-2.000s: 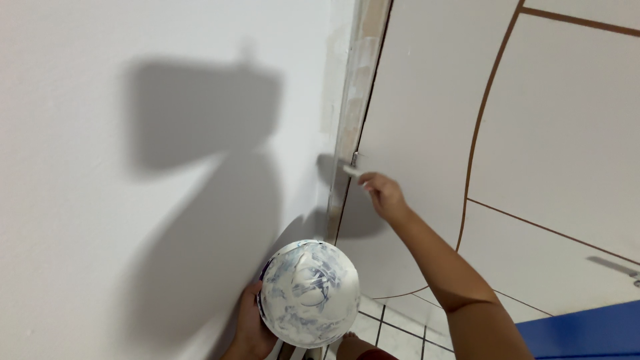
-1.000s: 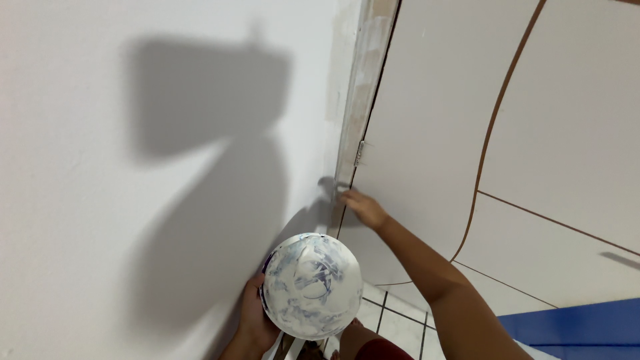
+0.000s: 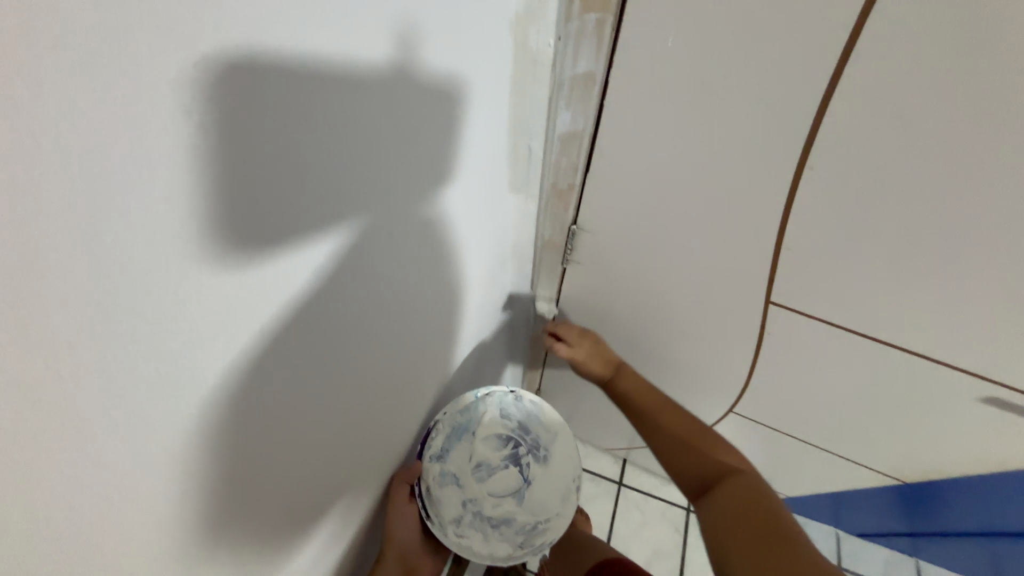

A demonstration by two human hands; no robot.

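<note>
My left hand (image 3: 408, 520) holds a round tub lid (image 3: 500, 476) smeared with white and bluish paste, gripping it at its left side. My right hand (image 3: 580, 350) is closed on a small applicator (image 3: 546, 309), its pale end against the lower part of the door frame (image 3: 572, 120); fingers hide its handle, so the exact tool cannot be told. Patchy whitish filler covers the frame. Just above my right hand is a door hinge (image 3: 570, 246) at the edge of the white door (image 3: 688, 160).
A white wall (image 3: 104, 320) with my shadow on it rises at the left. The door has brown curved and straight lines. White floor tiles (image 3: 644, 512) with dark joints lie below, and a blue surface (image 3: 928, 516) is at the lower right.
My right hand has moved down along the door frame, from beside the hinge to below it. My left hand still holds the paste-smeared lid.
</note>
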